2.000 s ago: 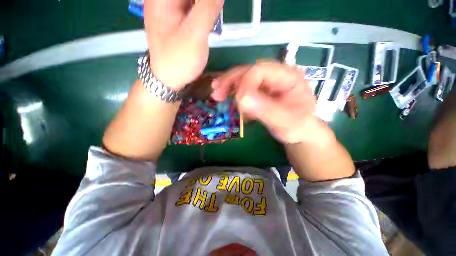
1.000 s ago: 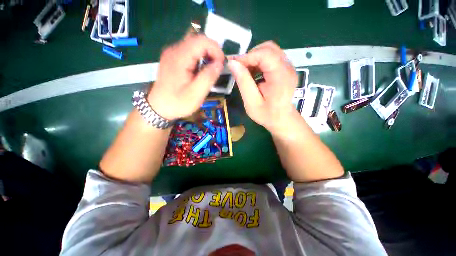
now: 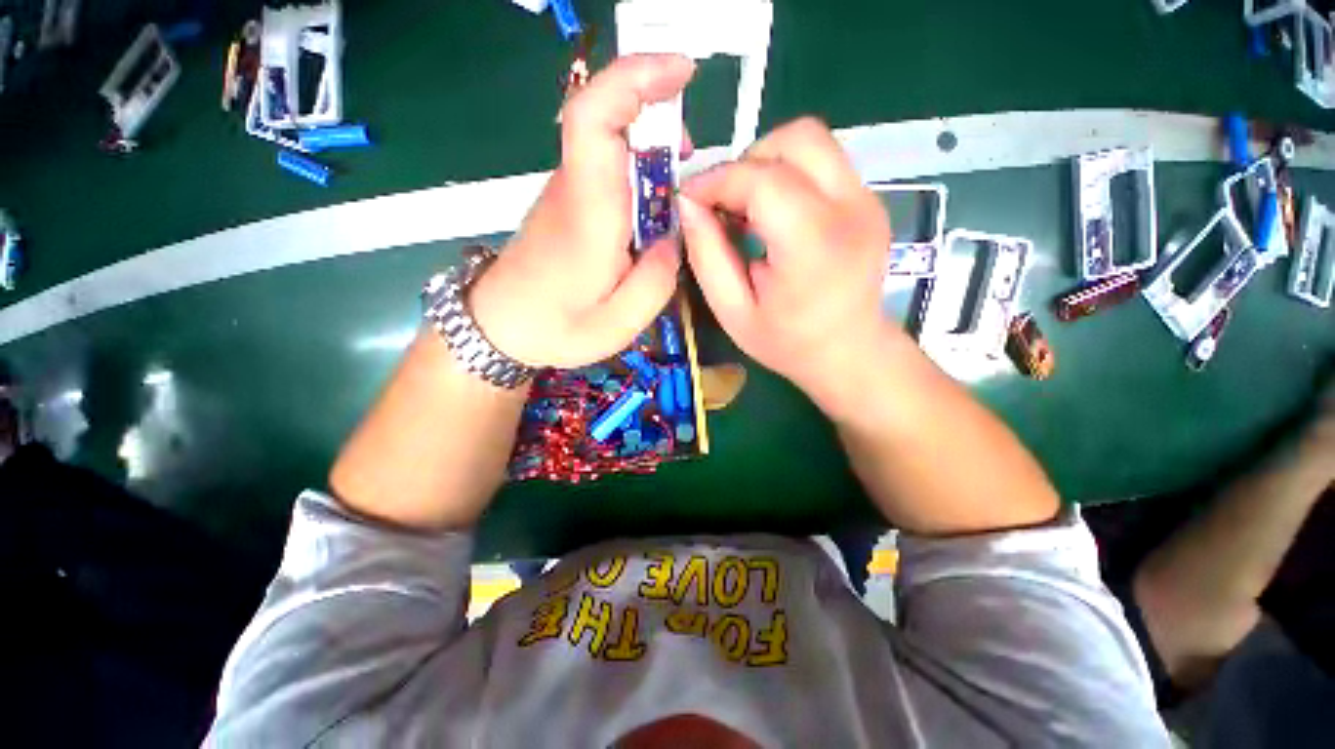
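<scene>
My left hand [image 3: 578,242] holds a white plastic housing with a dark blue circuit board [image 3: 655,193] facing up. The thumb is at its near end and the fingers at its far side. My right hand [image 3: 798,234] has its thumb and index finger pinched at the right edge of the circuit board; whether a small part or wire is between them cannot be told. Another white housing [image 3: 744,81] shows just beyond the hands. The parts box [image 3: 696,384] with blue cylinders [image 3: 621,414] and tangled red leads [image 3: 564,439] lies below my hands, partly hidden by my left hand.
On the green surface, several white housings [image 3: 972,300] and copper-brown parts [image 3: 1032,348] lie to the right. More housings [image 3: 302,66] and blue cylinders [image 3: 334,136] lie at the far left. A pale metal strip [image 3: 425,211] crosses behind. Another person's arm [image 3: 1230,542] is at the right edge.
My left hand has turned, so the circuit board now shows face up. My right hand stays close beside it. Another person's arm has come into view at the right.
</scene>
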